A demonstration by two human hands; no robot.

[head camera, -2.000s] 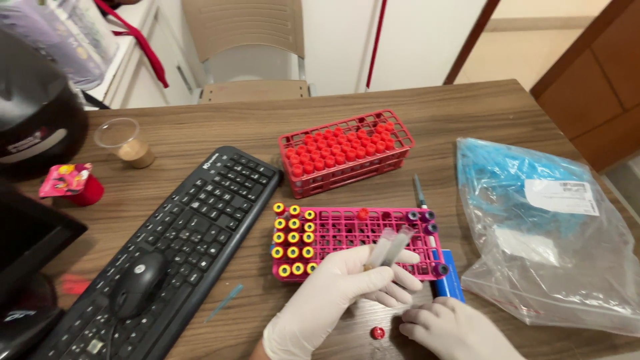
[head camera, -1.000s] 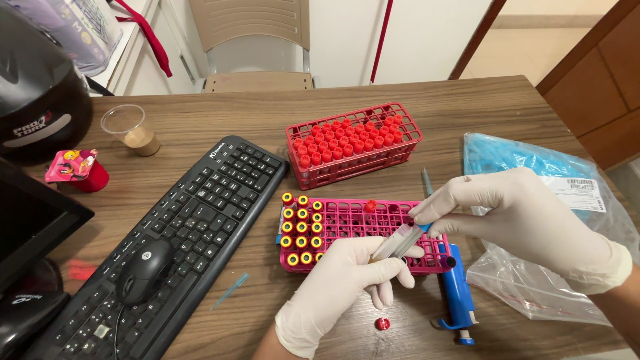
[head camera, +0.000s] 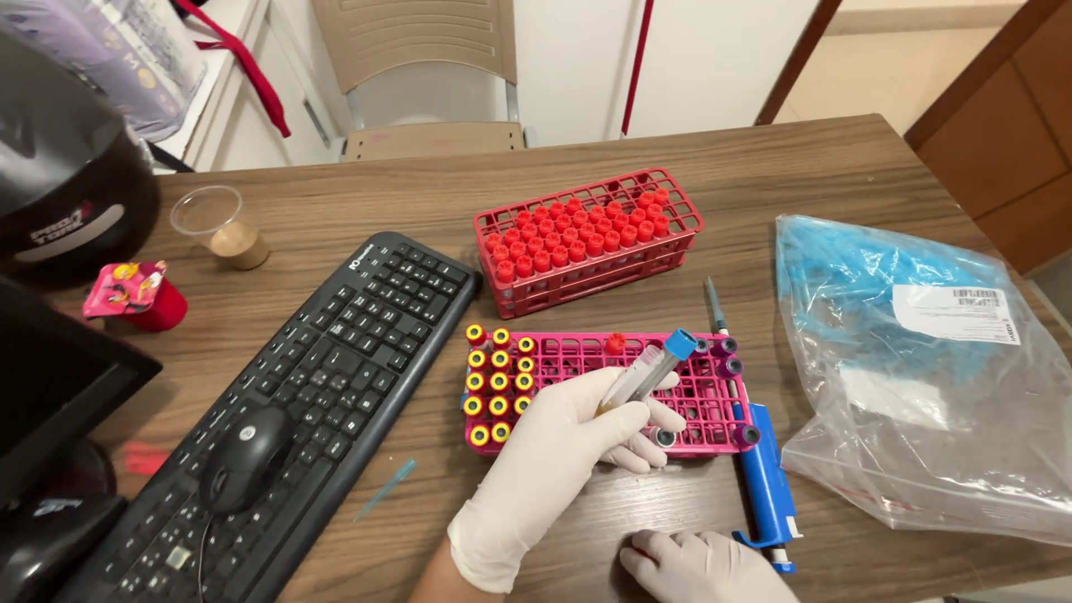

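My gloved left hand [head camera: 586, 419] holds two tubes side by side above the magenta tube rack [head camera: 561, 342]. One is a blue-capped tube [head camera: 670, 360]; the other, a smaller clear tube [head camera: 628, 381], shows no cap. Yellow-capped tubes [head camera: 500, 382] fill the rack's left end, a red-capped tube [head camera: 615, 343] stands near its far edge, and purple-capped tubes [head camera: 730, 367] are at its right. Low on the table lies my gloved right hand [head camera: 703, 569], its fingers curled over something red, mostly hidden. A blue pipette [head camera: 769, 477] with a tip rests beside the rack, partly beneath it.
A red rack [head camera: 586, 289] of red-capped tubes stands behind. Left are a keyboard [head camera: 335, 368], mouse [head camera: 247, 456], plastic cup [head camera: 226, 230], red pot [head camera: 155, 301] and loose blue pipette tip [head camera: 385, 490]. A bag of blue tips [head camera: 913, 293] lies right.
The tube in my left hand now has a blue cap on it. My right hand has left the tubes and moved down to the table, where a red cap was visible a second ago.
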